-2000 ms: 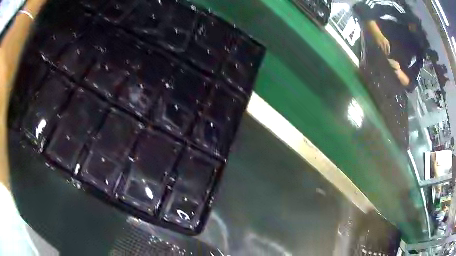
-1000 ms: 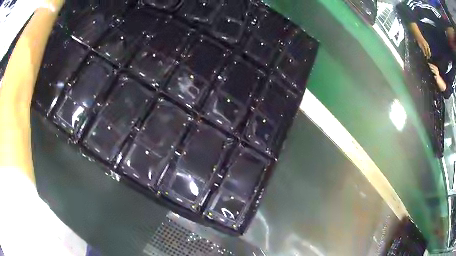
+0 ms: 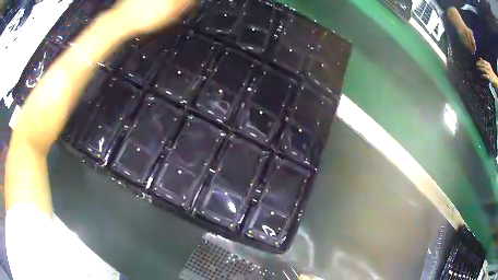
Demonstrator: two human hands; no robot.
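A large shiny black blister tray (image 3: pixel 205 128) with rectangular pockets and tiny bright points lies in front of me. My left hand (image 3: pixel 164 7) is blurred over the tray's far side and cut by the top edge; its fingers and any hold are hidden. My bare left forearm crosses the tray's left part. A dotted sheet (image 3: pixel 221 262) with rows of dark dots lies below the tray's near edge. Two thin bright tips, like tweezers (image 3: pixel 291 273), show at the bottom edge beside a small pale patch that may be a fingertip of my right hand; the rest is out of the picture.
The trays lie on a dark green shiny tabletop (image 3: pixel 371 191). A pale strip (image 3: pixel 404 156) separates it from a brighter green strip. More black trays (image 3: pixel 464 257) show at lower right. Another person's forearms (image 3: pixel 463 30) are at upper right. White pieces (image 3: pixel 24 46) lie at upper left.
My left forearm has swung in from the left edge across the tray, bringing the hand to its far side. The thin tips have appeared at the bottom. The view has shifted, placing the tray further right.
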